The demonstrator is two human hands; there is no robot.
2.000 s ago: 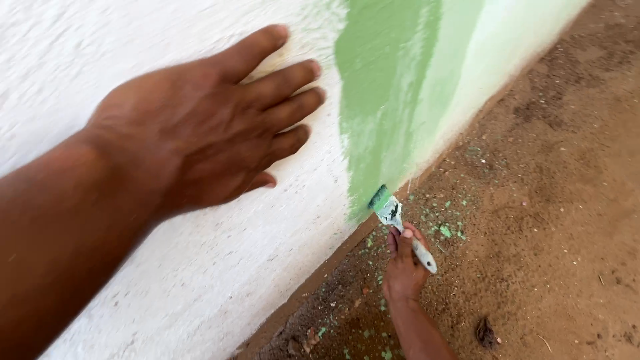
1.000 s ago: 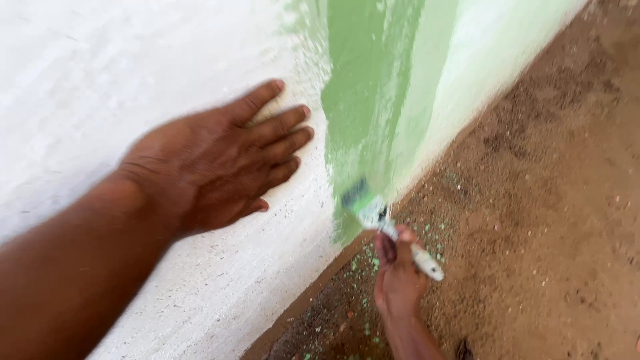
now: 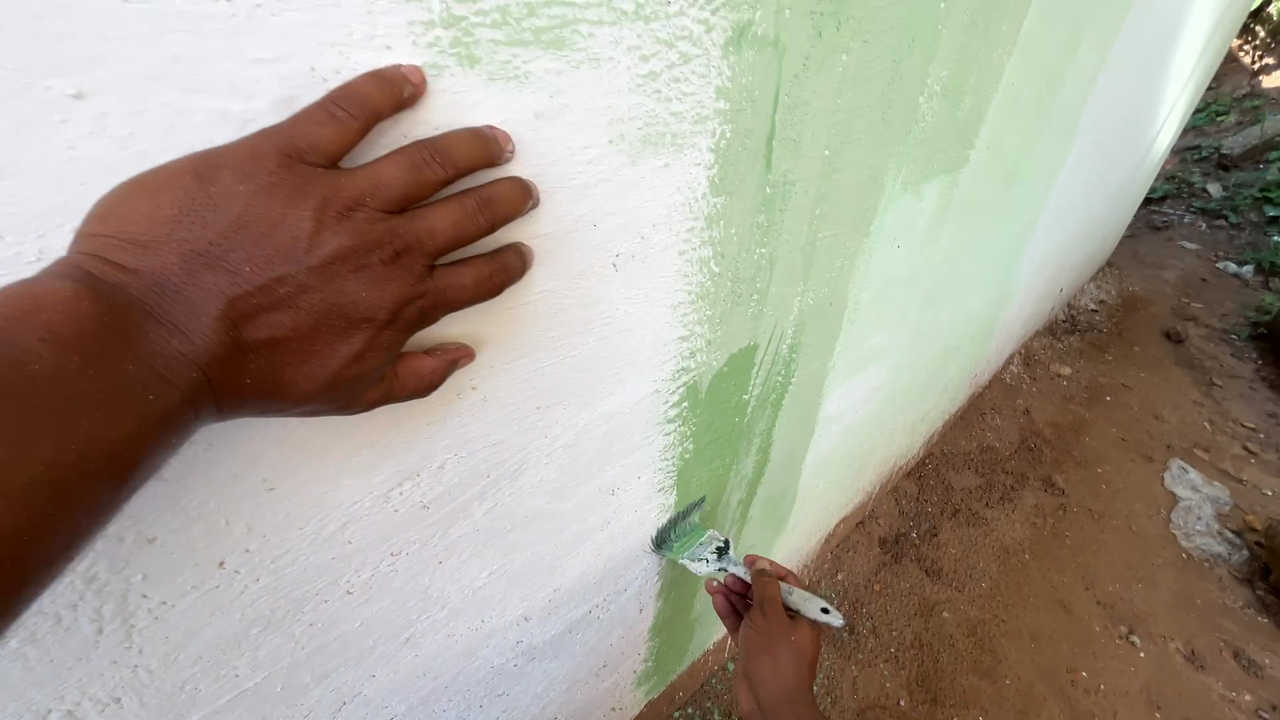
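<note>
My left hand [image 3: 300,240] lies flat with fingers apart against the white part of the wall [image 3: 480,480], holding nothing. Lower right, my right hand [image 3: 775,630] grips the pale handle of a paintbrush [image 3: 715,555]. Green paint coats the brush's dark, splayed bristles, which touch the wall at the left edge of a green painted band [image 3: 730,420]. The green is darker low down near the brush and paler toward the right. Rough, broken green strokes show above my left hand's fingertips.
Brown bare soil [image 3: 960,560] runs along the foot of the wall, with green paint flecks near the brush. A crumpled piece of clear plastic [image 3: 1200,512] lies on the ground at the right. Small green plants [image 3: 1235,180] grow at the upper right.
The view has shifted, now showing plants and plastic at the right. The brush stays in my right hand near the wall's foot, and my left hand remains spread on the white surface.
</note>
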